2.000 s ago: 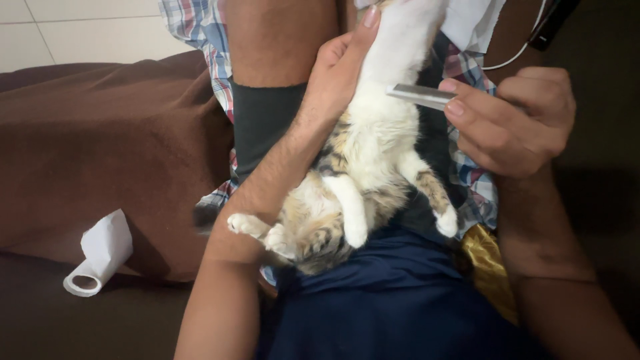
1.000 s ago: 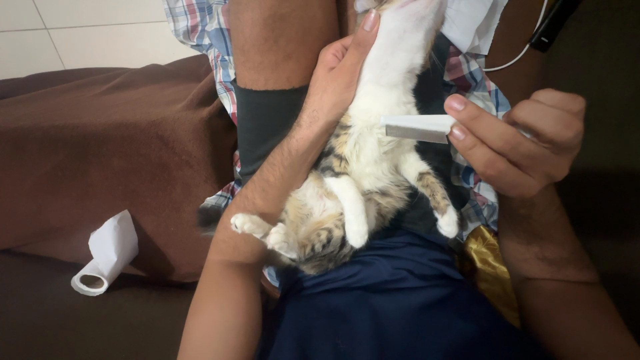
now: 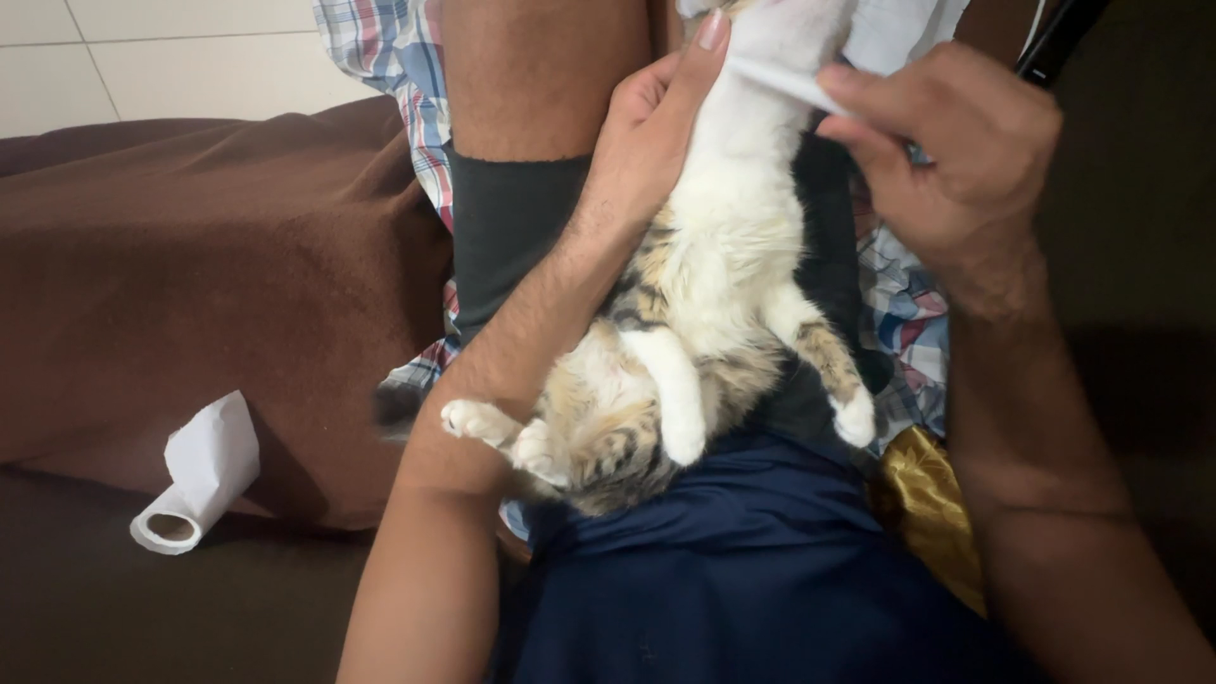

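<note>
A white and brown tabby cat (image 3: 741, 237) lies belly up along the lap, hind end toward the top of the view. Another white-pawed, tabby-patched cat part, perhaps its head end (image 3: 608, 418), rests against the navy shirt, legs loosely bent. My left hand (image 3: 660, 114) holds the cat near its upper end, the thumb lying on the white fur. Between thumb and fingers my right hand (image 3: 950, 142) pinches a thin pale comb-like tool (image 3: 793, 84), blurred, its far end at the white fur close to my left thumb.
A roll of white paper (image 3: 195, 475) with a loose end lies on the left beside a brown blanket (image 3: 209, 237). Plaid cloth (image 3: 912, 323) and shiny gold fabric (image 3: 926, 503) are under and beside the legs. A black device (image 3: 1059, 43) with a white cable is at the upper right.
My right hand has moved up with the tool, from the cat's mid-belly to the white fur near my left thumb. My left hand keeps its hold.
</note>
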